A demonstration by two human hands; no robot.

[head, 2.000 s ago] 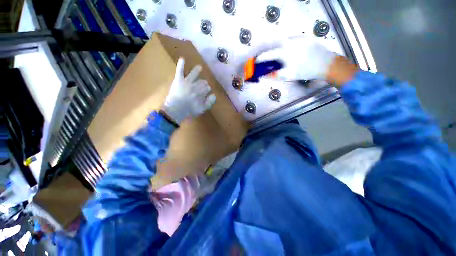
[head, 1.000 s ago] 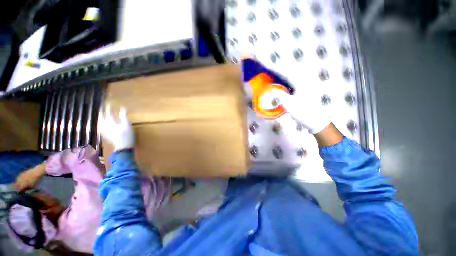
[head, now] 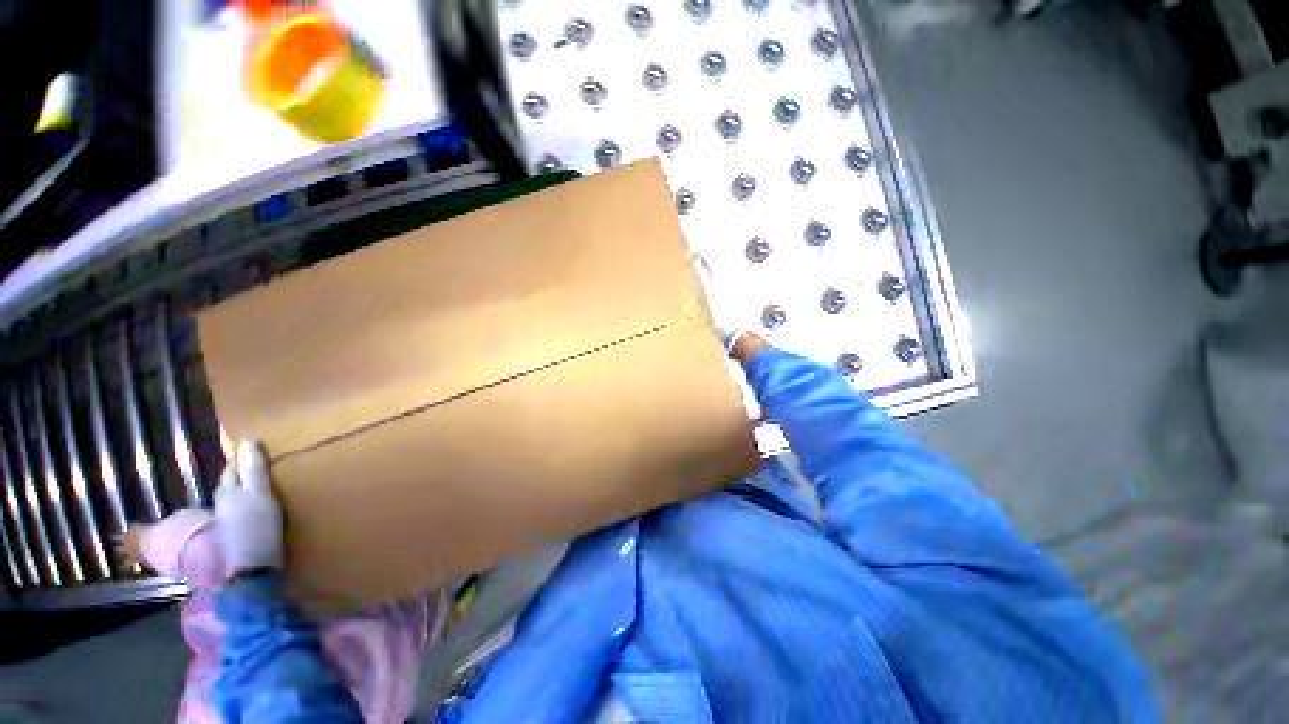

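A large brown carton (head: 467,354) lies across the roller conveyor and the ball transfer table (head: 834,255), its centre seam facing up. My left hand (head: 250,512), in a white glove, is on the carton's left end near the seam. My right hand (head: 735,354) is at the carton's right end, mostly hidden behind its edge, with only a bit of white glove and wrist showing. The tape dispenser (head: 314,74), orange and yellow and blurred, is on the white side table (head: 403,71), apart from both hands.
The roller conveyor (head: 85,453) runs off to the left. A dark green board (head: 424,219) shows behind the carton. A person's hand (head: 134,547) and pink sleeve are left of my left hand. Black bins (head: 57,156) are at the upper left. Grey floor lies right.
The tape dispenser has left my right hand and is on the side table. My right hand has moved to the carton's right end. The carton lies with its seam tilted in view.
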